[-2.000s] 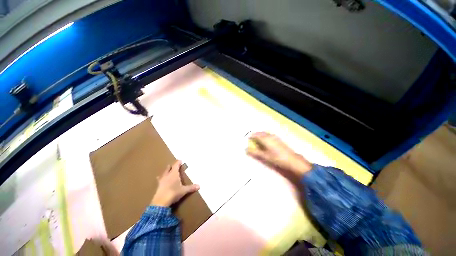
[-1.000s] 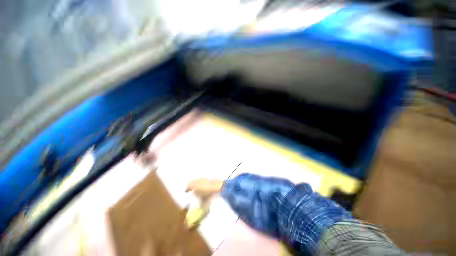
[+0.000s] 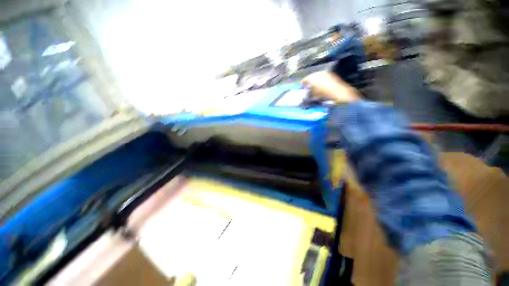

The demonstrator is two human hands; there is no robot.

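Observation:
My right hand (image 3: 330,86) reaches far forward to the top right edge of the blue machine frame, by a small pale panel (image 3: 293,98). It is blurred, and what its fingers touch cannot be told. My left hand is out of the picture. The brown panel (image 3: 133,270) lies on the bed, cut off by the lower edge. A yellowish block (image 3: 186,279) sits at its right edge. The white card (image 3: 195,243) lies beside the panel.
The black gantry beam (image 3: 150,184) crosses the left of the bed. Yellow tape (image 3: 279,206) runs along the bed edge. The brown stack (image 3: 365,246) is beside the machine on the right, under my sleeve. A person in dark blue (image 3: 349,53) is in the background.
My right hand has moved from the bed to the machine's top right edge. The yellowish block now sits at the brown panel's edge. The view has swung up and right; my left hand has left it.

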